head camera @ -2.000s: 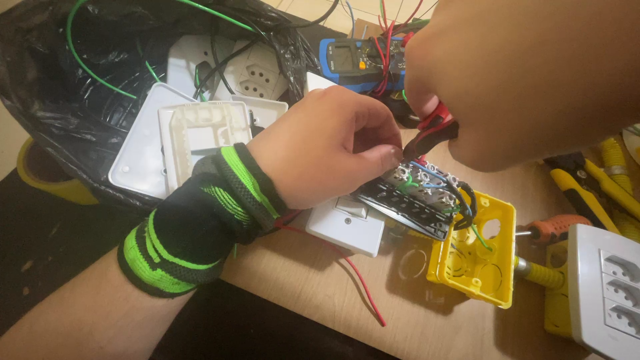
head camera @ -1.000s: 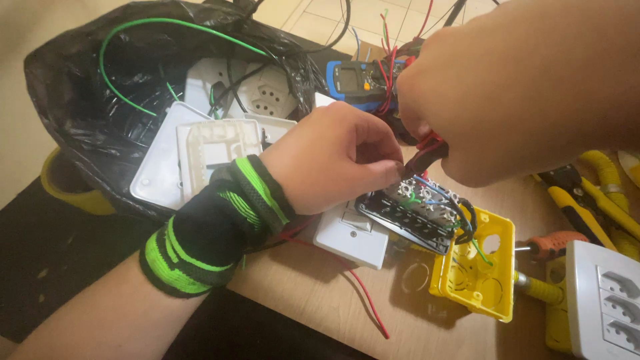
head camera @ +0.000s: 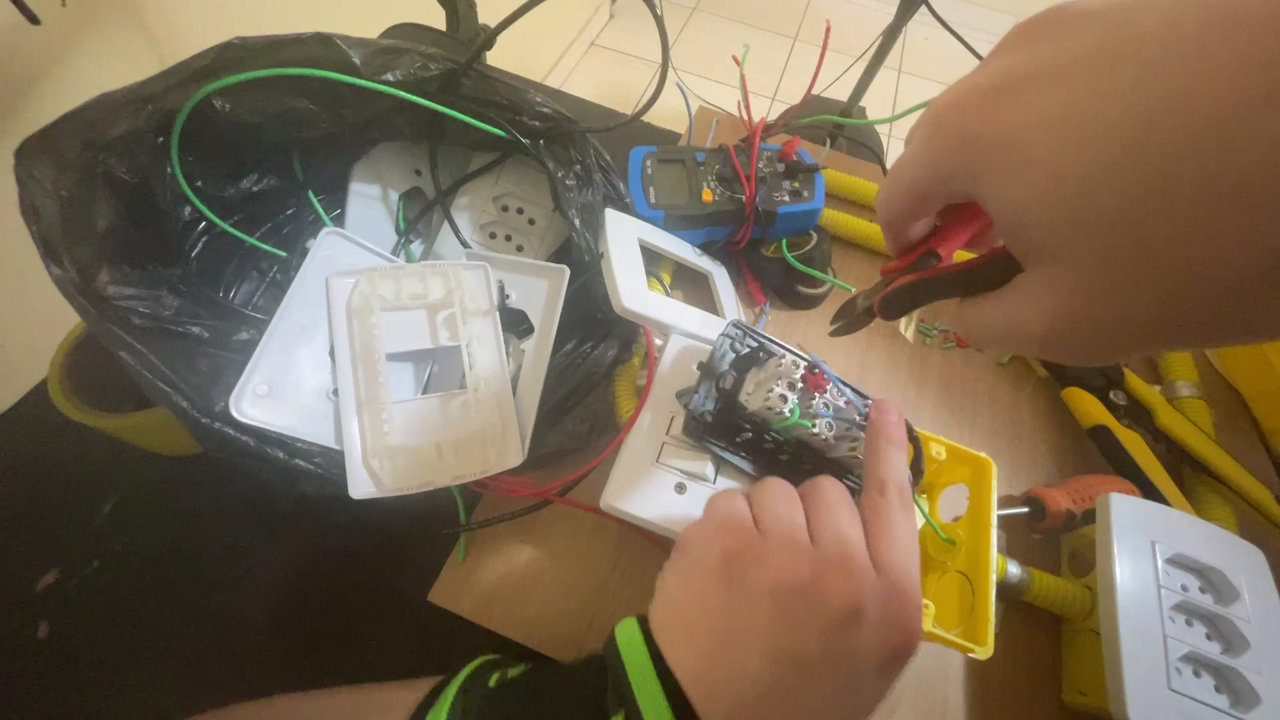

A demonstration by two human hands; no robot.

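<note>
My left hand (head camera: 795,585) lies over the near side of a wired outlet module (head camera: 790,405), its index finger extended along the module's right end. The module's rear faces up and shows screw terminals with red, green and blue wires. It rests partly over a white switch plate (head camera: 640,490) and beside a yellow electrical box (head camera: 960,600). To the upper right, my right hand (head camera: 1080,200) grips red-and-black diagonal cutters (head camera: 920,280); their jaws point left, apart from the module. My left palm is hidden.
A blue multimeter (head camera: 670,185) wrapped in red wires stands behind a white frame (head camera: 625,265). At left, a black plastic bag (head camera: 90,200) holds white plates and outlets. To the right are an orange-handled screwdriver (head camera: 1085,500), yellow-and-black pliers (head camera: 1120,440) and a white triple outlet (head camera: 1130,600).
My left hand has moved from the module's far side to its near side. The cutters in my right hand have moved away from the module, and their jaws now show clearly.
</note>
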